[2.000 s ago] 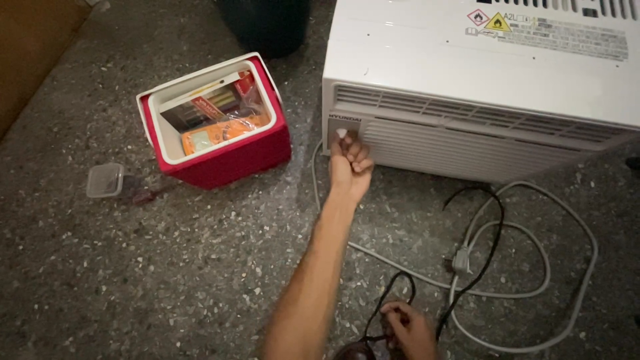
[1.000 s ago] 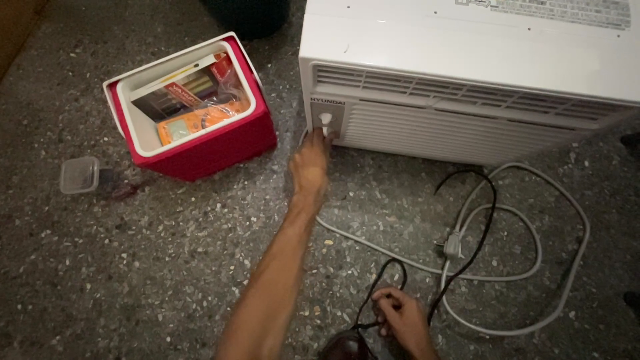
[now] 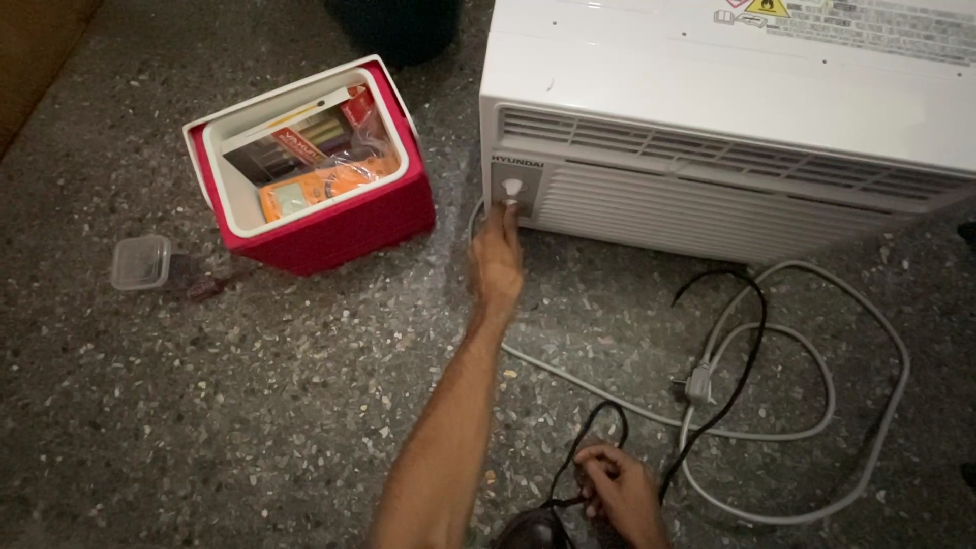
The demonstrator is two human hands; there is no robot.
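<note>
A white Hyundai window air conditioner point(image 3: 648, 91) sits on the floor, with louvres along its front. Its control panel has a white upper knob point(image 3: 513, 185), uncovered, and a lower knob point(image 3: 511, 202) partly hidden by the fingertips of my left hand point(image 3: 497, 255), which pinch it; the hand is slightly blurred. Low in the view, my right hand point(image 3: 619, 484) is curled beside a thin black cord point(image 3: 602, 412); whether it grips the cord is hidden. A grey power cord with a plug point(image 3: 698, 383) lies coiled below the unit, crossed by a black cable point(image 3: 751, 358).
Left of the unit stands a red and white cooler point(image 3: 366, 221), holding an orange multimeter point(image 3: 293, 198) in clear plastic and a printed box point(image 3: 282, 145). A small clear container point(image 3: 141, 263) lies farther left. A dark bucket-like object point(image 3: 400, 27) stands behind, and a dark rounded object point(image 3: 534, 530) lies at the bottom edge.
My left hand has moved down the control panel from the upper knob to the lower one. My right hand stays low beside the black cord.
</note>
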